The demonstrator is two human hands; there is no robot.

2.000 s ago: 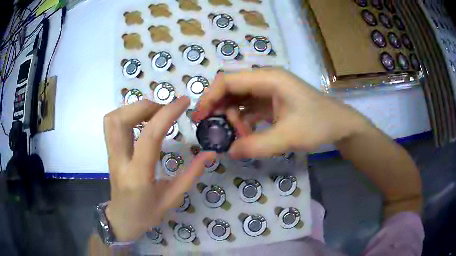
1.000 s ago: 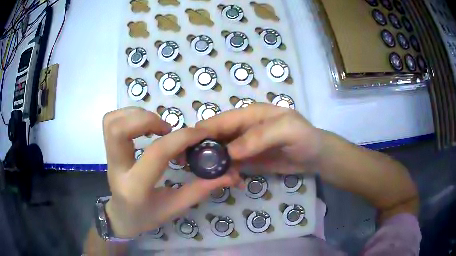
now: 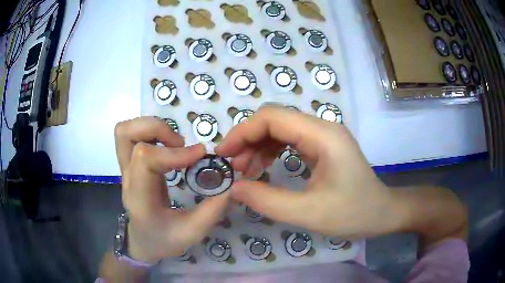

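Note:
A small round speaker driver (image 3: 210,176) is held above the foam tray, its pale ring and grey metal centre facing me. My left hand (image 3: 160,182) grips its left side, with fingertips at the top and the thumb at the lower right. My right hand (image 3: 315,171) has its fingertips at the driver's right edge; whether they press on it is hard to tell. The white foam tray (image 3: 221,64) lies under both hands with rows of similar units, pale rings up. Several tan cutouts near its top hold no unit. My hands hide the tray's middle.
At the upper right a clear plastic tray (image 3: 426,93) holds dark-faced units over brown card. Stacked trays (image 3: 494,110) stand at the far right. A grey meter (image 3: 32,72), wires and a small wooden board (image 3: 60,94) lie at the left. The bench has a blue edge.
The driver has been turned from its dark, domed face to its pale-ringed face. It and my left hand sit slightly further left in view. My right-hand fingers have opened wider.

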